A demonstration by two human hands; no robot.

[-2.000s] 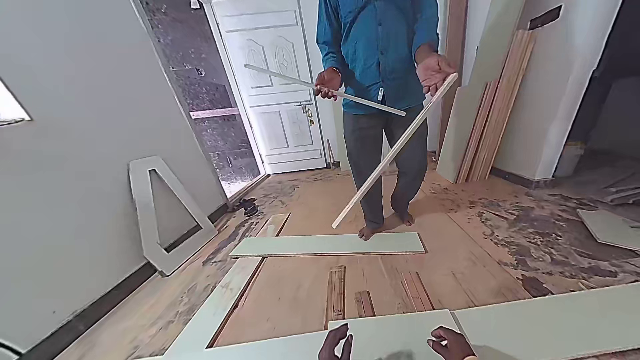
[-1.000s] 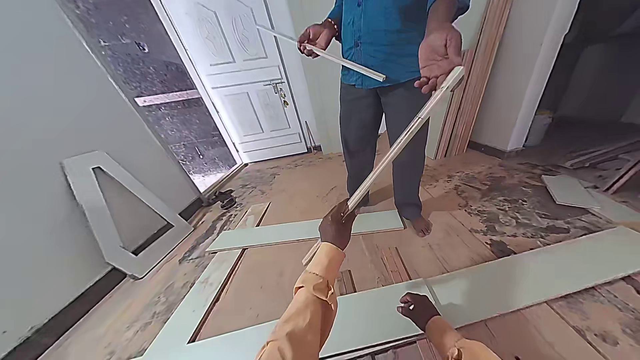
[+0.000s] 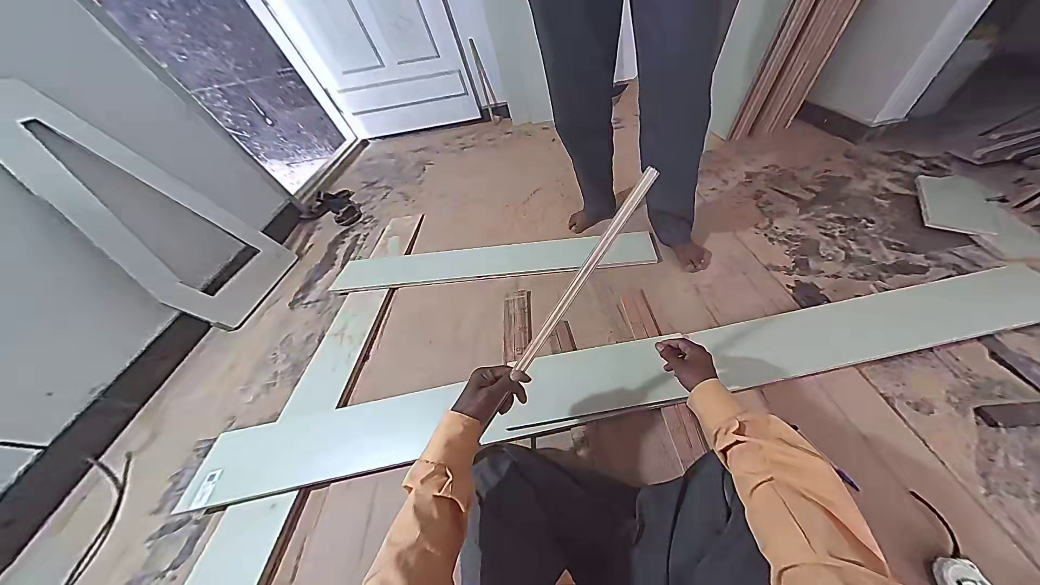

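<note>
My left hand is closed around the lower end of a thin wooden strip, which slants up and away to the right. Below the strip lies a long pale green board, running across in front of my knees. Over that board, my right hand has its fingers curled; whether it holds something small cannot be told. A shorter pale green board lies farther off, crossing a lengthwise board at the left. Short wood pieces lie between the two crosswise boards.
A barefoot person stands beyond the shorter board. A white cut-out panel leans on the left wall, near dark footwear. Offcuts lie at the right. A cable is at the lower right, another at the lower left.
The strip that the other person held out is now in my left hand alone. My left hand was reaching to its lower part one second ago. The view has tilted down.
</note>
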